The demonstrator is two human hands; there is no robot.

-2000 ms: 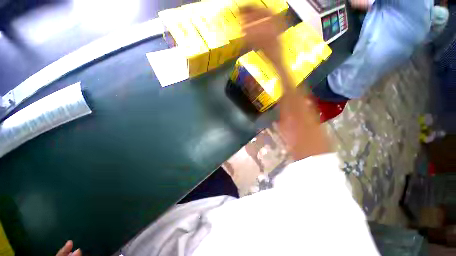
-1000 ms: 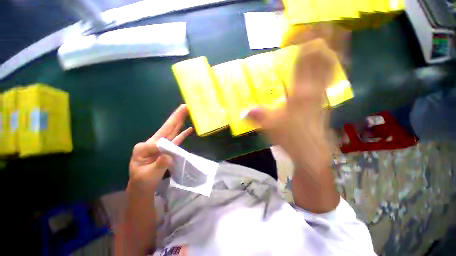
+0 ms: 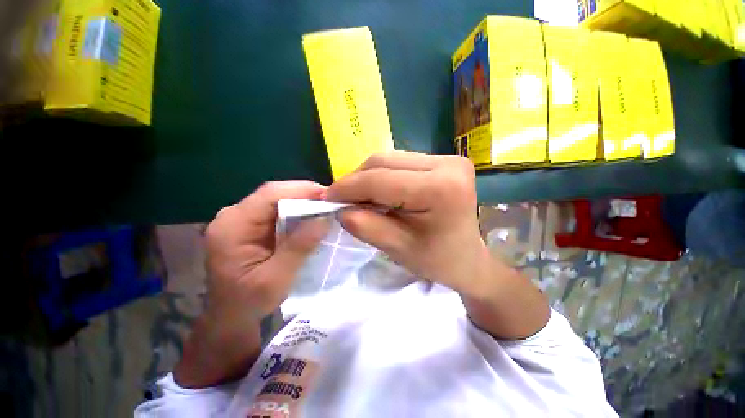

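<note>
My left hand (image 3: 257, 249) holds a folded white label sheet (image 3: 314, 220) in front of my chest. My right hand (image 3: 421, 212) pinches the sheet's upper edge beside my left fingertips. Pale crossing lines show on the part of the sheet that hangs below. Whether a single label is between my right fingers cannot be told. One yellow carton (image 3: 347, 102) lies just beyond my hands, narrow side up with small black lettering and no label seen. My right hand overlaps its near end.
A row of yellow cartons (image 3: 572, 94) stands at right, more (image 3: 653, 20) behind it. Cartons with a pale label (image 3: 102, 61) are at upper left on the green bench (image 3: 229, 98). A blue stool (image 3: 98, 273) and red stool (image 3: 625, 229) stand below.
My right hand has left the cartons and come to the sheet in my left hand. One carton now lies apart from the row, which stands to the right. The view has shifted.
</note>
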